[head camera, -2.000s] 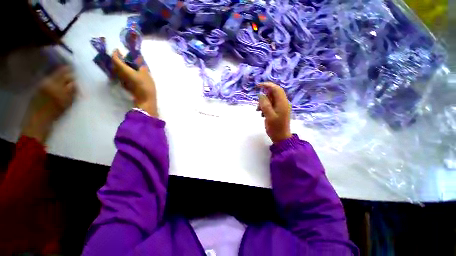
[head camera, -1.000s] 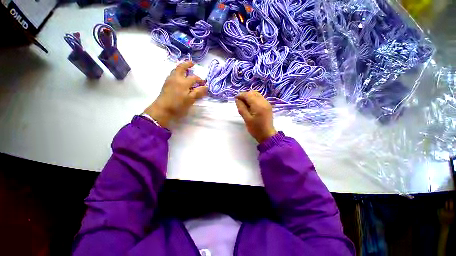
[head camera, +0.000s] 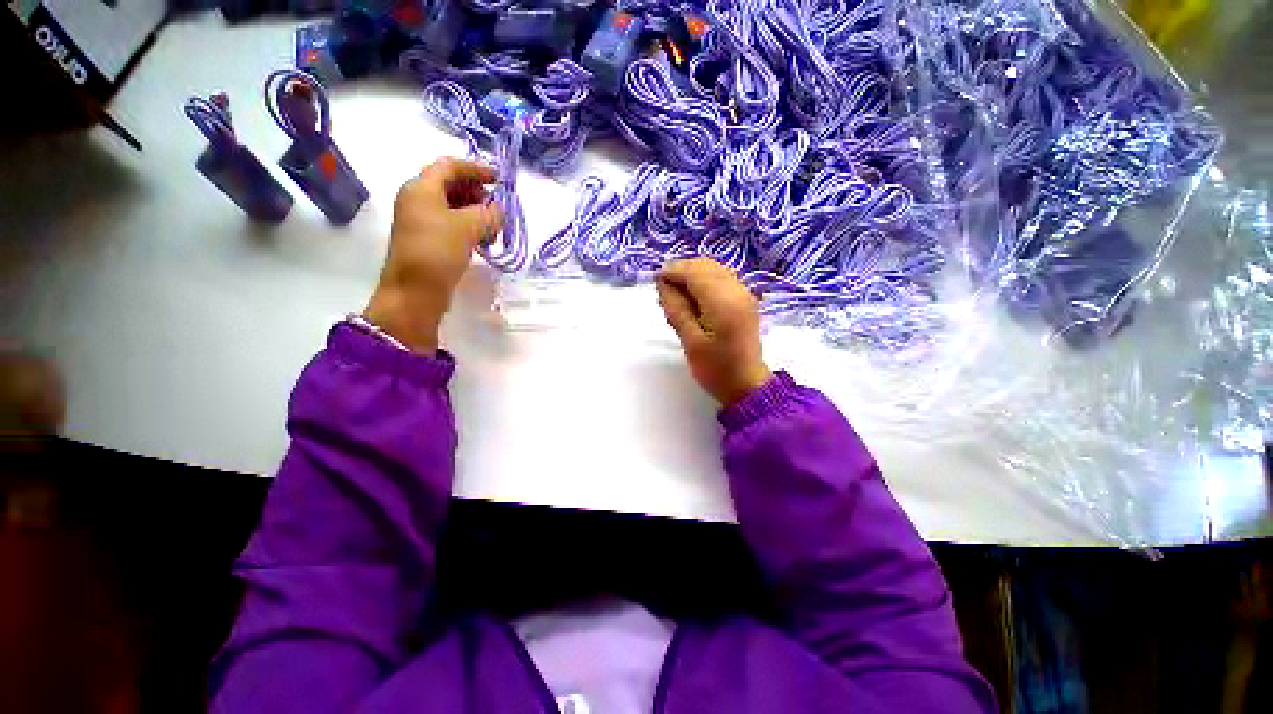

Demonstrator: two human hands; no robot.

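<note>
My left hand [head camera: 436, 240] holds a lilac-and-white coiled cable [head camera: 508, 209] between thumb and fingers, left of the cable pile [head camera: 782, 168]. My right hand [head camera: 712, 318] is at the pile's near edge, fingers curled together; whether it pinches a cable there cannot be told. Two packed cables, dark sleeves with lilac loops sticking out of their upper ends, stand tilted at the left, one [head camera: 246, 181] beside the other [head camera: 327, 179]. A dark sleeve with an orange-red mark [head camera: 612, 42] lies at the pile's far side.
A crinkled clear plastic bag [head camera: 1117, 405] covers the right of the white tabletop [head camera: 600, 433] and some cables. A sleeve pile [head camera: 377, 39] lies at the far side. A black carton with white lettering [head camera: 63, 53] is at the far left. A blurred shape is at the left edge.
My left hand placed the two packed cables standing at the left, reached to the pile and moved back left with a coiled cable. My right hand shifted slightly left. The other person's hand left the tabletop.
</note>
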